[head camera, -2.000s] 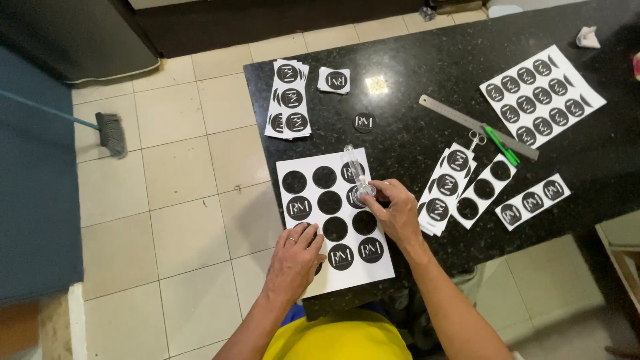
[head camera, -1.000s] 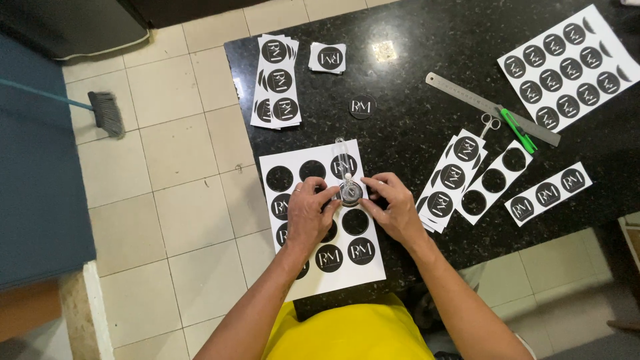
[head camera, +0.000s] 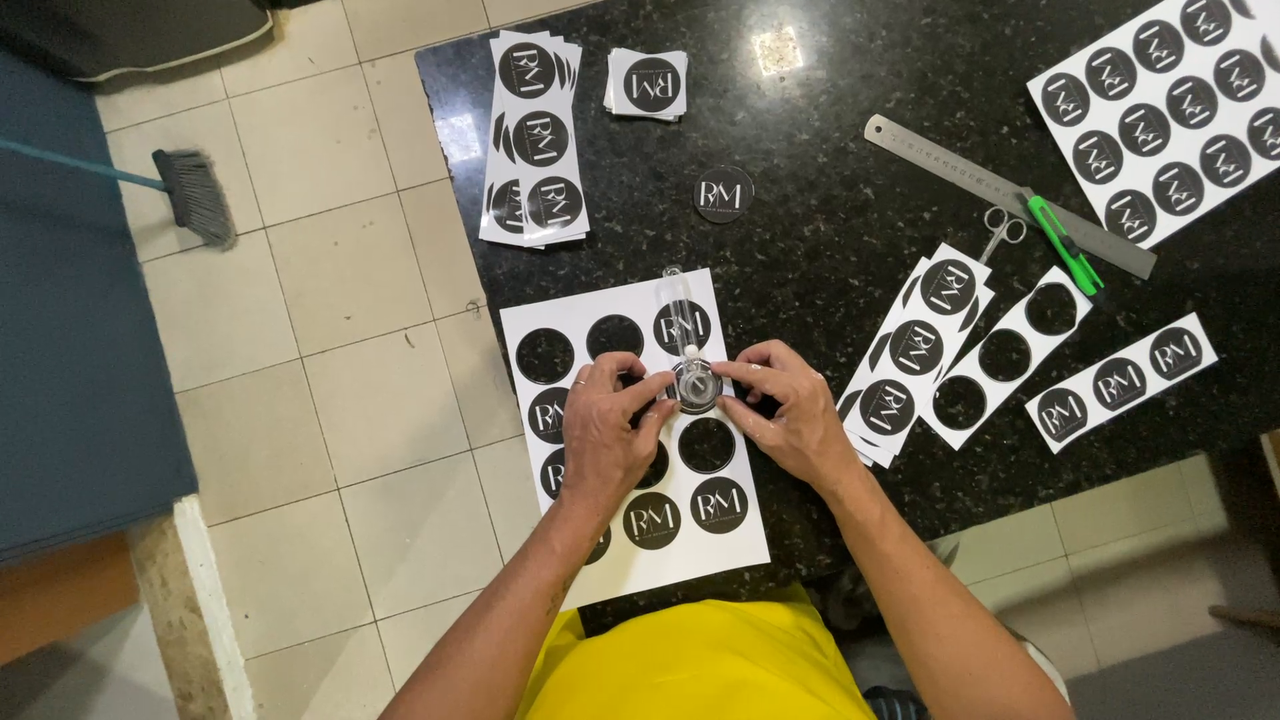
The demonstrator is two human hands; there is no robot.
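A white sheet of round black labels lies on the black granite counter, several of its circles cut out so the stone shows through. On its right column stands a clear plastic circle cutter with a long transparent arm pointing away from me. From the left, my left hand pinches the cutter's round base between thumb and fingers. Opposite it, my right hand touches the base's right edge with thumb and index finger. Beyond the sheet lies a loose round black label.
Label strips and small label pieces lie at the far left. To the right are more label strips, a strip with holes, small scissors, a steel ruler, a green utility knife and another label sheet.
My left hand has moved from the sheet's lower left up to the cutter. My right hand has shifted to the right side of the cutter's base. The view has moved closer.
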